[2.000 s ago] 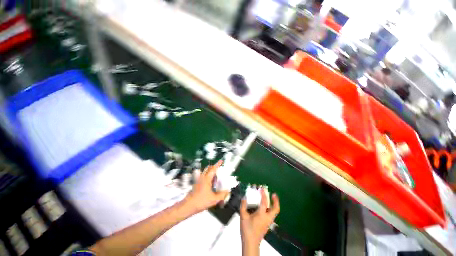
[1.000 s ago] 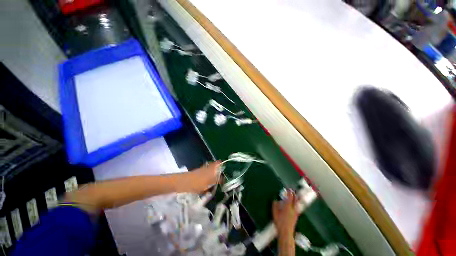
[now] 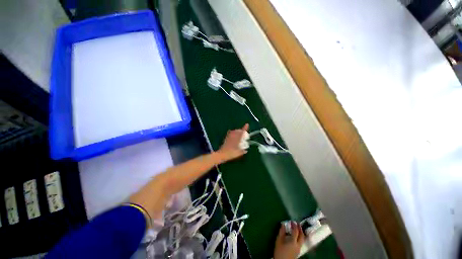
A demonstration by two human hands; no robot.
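My left hand (image 3: 234,145) reaches over the green conveyor belt (image 3: 200,66) and is closed around white power adapters (image 3: 244,140); their bundled cords lie to its right on the belt. My right hand (image 3: 289,243) is at the bottom edge, partly cut off, with its fingers on a small white adapter (image 3: 289,227). A long white bar (image 3: 315,240) lies on the belt beside it, with another corded adapter (image 3: 315,219) at its end. More corded adapters (image 3: 215,79) lie farther up the belt.
A tangled pile of white adapters (image 3: 195,222) lies on the white side surface (image 3: 126,167). A blue tray (image 3: 185,119) with a white sheet is at the upper left. White sockets (image 3: 53,192) stand at lower left. A wood-edged white shelf (image 3: 364,101) runs along the right.
The view has shifted. My left hand has moved from beside the pile out over the belt and onto adapters there. My right hand is lower in the picture, still near the white bar.
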